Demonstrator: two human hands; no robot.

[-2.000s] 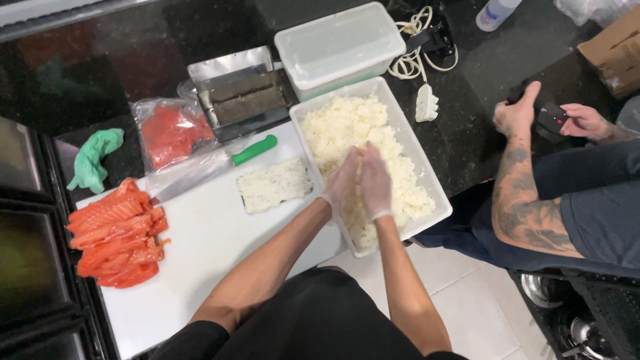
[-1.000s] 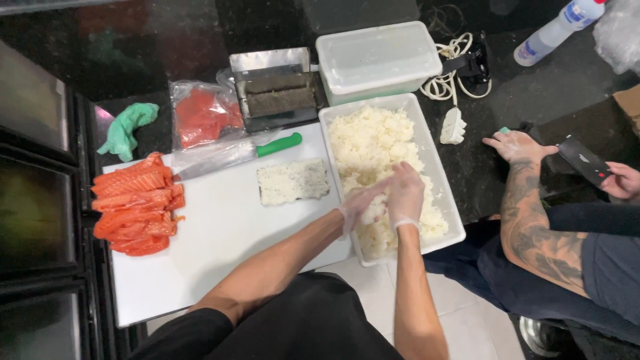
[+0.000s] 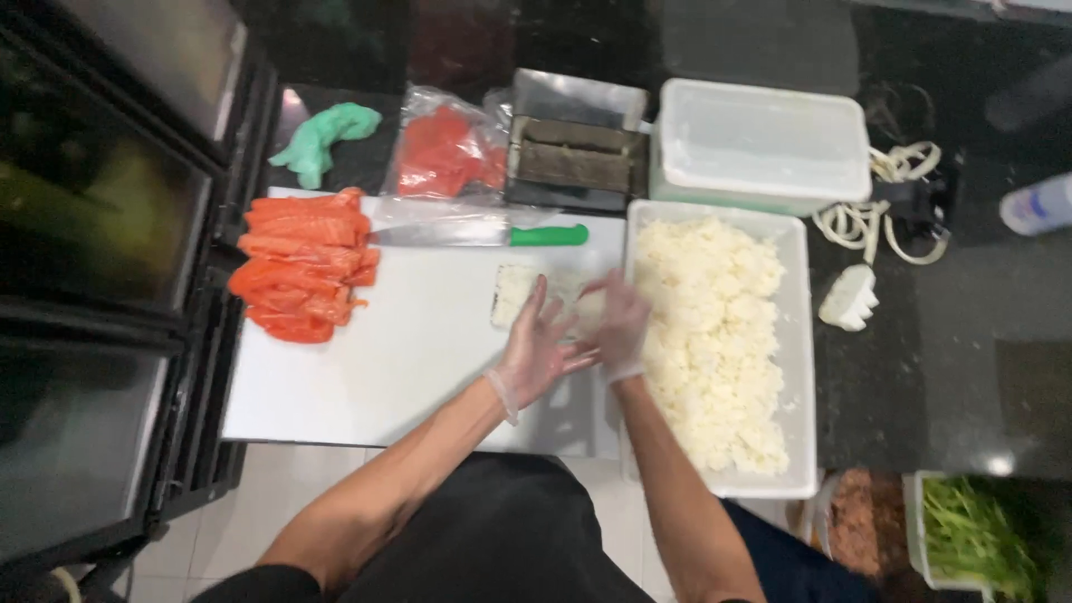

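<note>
My left hand (image 3: 540, 352), in a clear plastic glove, is spread palm up over the near side of a rice-covered nori sheet (image 3: 512, 295) on the white cutting board (image 3: 402, 368). Beside it my right hand (image 3: 618, 327), gloved too and blurred, hovers with bent fingers at the left wall of the white tub (image 3: 802, 352) of cooked rice (image 3: 712, 335). Whether its fingers hold any rice cannot be told. A knife with a green handle (image 3: 548, 236) lies beyond the nori. Sliced salmon (image 3: 306, 264) is piled at the board's left end.
Behind the board are a crumpled green glove (image 3: 322, 142), bagged red fish (image 3: 448, 155), a metal box of nori strips (image 3: 574, 159) and a lidded plastic container (image 3: 762, 146). A coiled cable (image 3: 854, 226) and a bottle (image 3: 1038, 205) are at right. Tubs of greens (image 3: 971, 528) stand lower right.
Both my hands have moved left from the rice tub to the nori sheet and the tub's near-left edge. The co-worker's tattooed arm is out of view. The view has shifted.
</note>
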